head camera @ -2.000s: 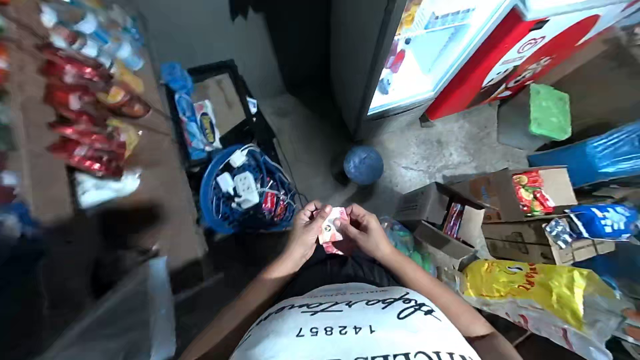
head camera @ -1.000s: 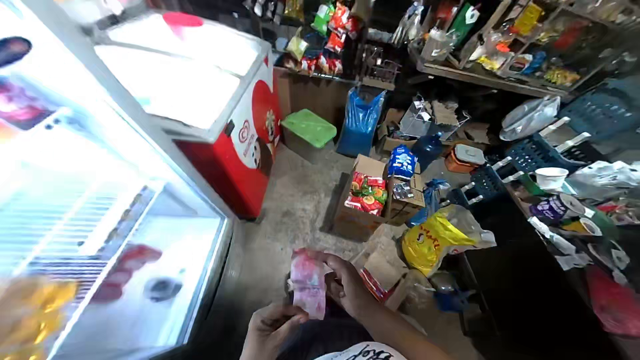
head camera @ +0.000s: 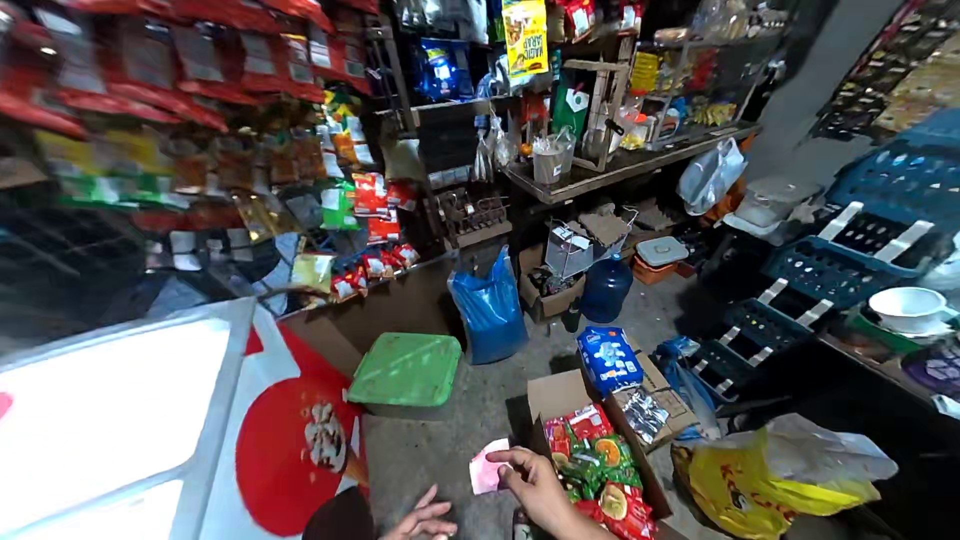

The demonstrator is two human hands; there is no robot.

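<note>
A small pink and white piece of paper [head camera: 489,466] is pinched between the thumb and fingers of my right hand [head camera: 534,486], at the bottom centre of the head view. My left hand [head camera: 424,519] is lower and to the left, its fingers spread and holding nothing. Just beside and beyond my right hand stands a cardboard box [head camera: 557,391] filled with red and green packets [head camera: 606,457]. Whether the paper is a banknote I cannot tell.
A red and white chest freezer [head camera: 289,442] stands at left, near a green-lidded bin [head camera: 407,369]. Farther on are a blue plastic bag [head camera: 489,307] and a blue water jug [head camera: 606,289]. Yellow bag [head camera: 739,480] and stacked blue crates [head camera: 817,274] are at right. Packets hang overhead.
The view has swung strongly toward the shelves and freezer. My left hand has come off the pink paper, which both hands touched two seconds ago; my right hand holds it.
</note>
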